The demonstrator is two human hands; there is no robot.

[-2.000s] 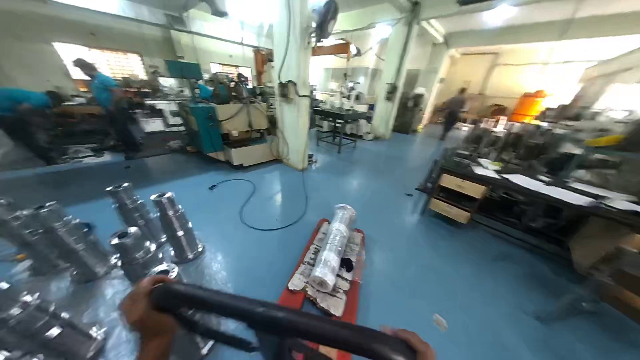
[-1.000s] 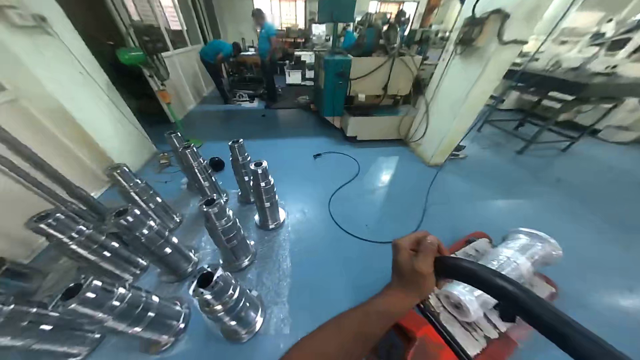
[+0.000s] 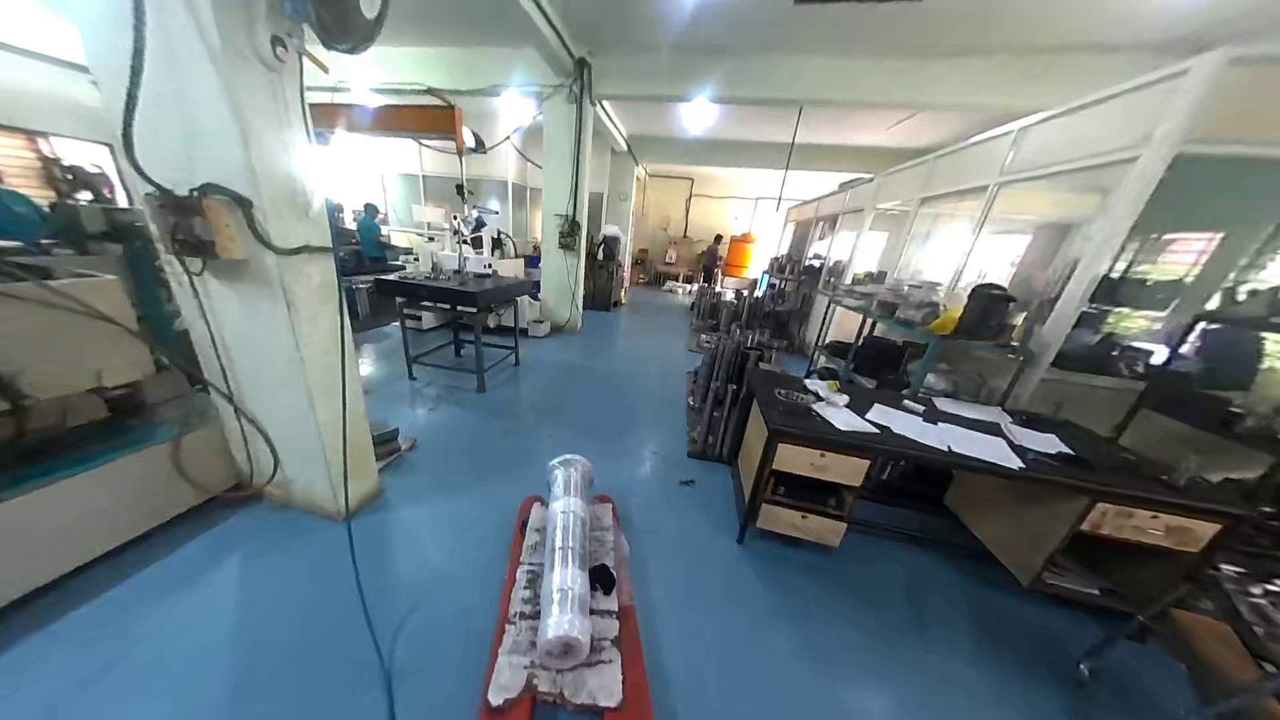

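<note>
Neither of my hands is in view. Below centre, a flanged metal cylinder wrapped in clear plastic film (image 3: 567,565) lies lengthwise on worn pale boards (image 3: 515,655). Those boards rest on the red forks of a pallet truck (image 3: 633,660), which point away from me. A small black object (image 3: 602,578) sits on the boards, just right of the cylinder. The truck's handle is outside the frame.
A pillar (image 3: 290,380) stands at left, with a black cable (image 3: 365,610) running down it and along the floor. Ahead left is a black-topped table (image 3: 455,290). Bundled metal bars (image 3: 715,400) and a desk with papers (image 3: 790,440) line the right. A person (image 3: 711,260) stands far ahead.
The view has swung far right from the upright metal parts to the aisle and desk. My hand on the black handle, seen one second ago, has left the view.
</note>
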